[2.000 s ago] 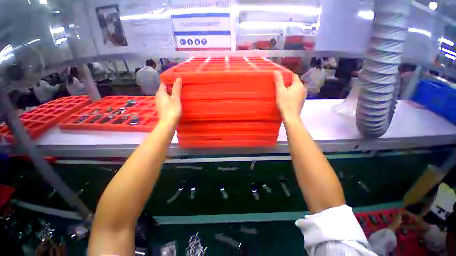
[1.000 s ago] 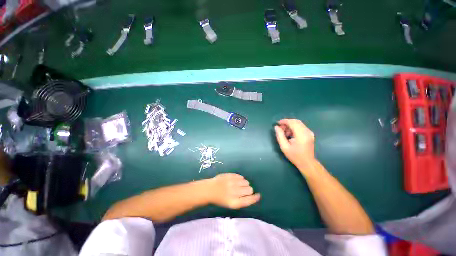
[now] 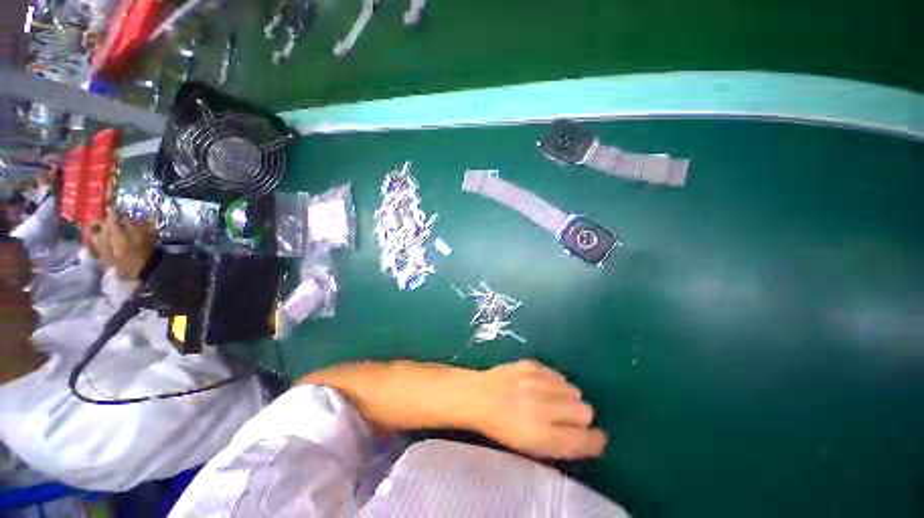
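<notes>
My left hand (image 3: 547, 410) rests on the green bench, seen from its back, with fingers curled; whether it holds anything is hidden. My right hand is out of the picture. A watch head with a metal band (image 3: 532, 210) lies slantwise on the bench, its dark face up. A second watch with a band (image 3: 638, 164) lies behind it to the right. A larger pile of shiny silver slivers (image 3: 403, 231) lies left of the watches. A smaller pile of fine silver pieces (image 3: 493, 312) lies just beyond my left hand.
A black fan (image 3: 231, 157) stands at the far left. Clear plastic bags (image 3: 329, 218) and a black item with yellow patches (image 3: 243, 293) lie below it. Another person's hand (image 3: 124, 243) is near an orange-red tray (image 3: 89, 177). The pale bench edge strip (image 3: 648, 99) borders the belt.
The view has dropped from the tray stack to the bench, then turned left. My right hand, seen a second ago over the bench, has left the picture. My left hand remains near the small pile.
</notes>
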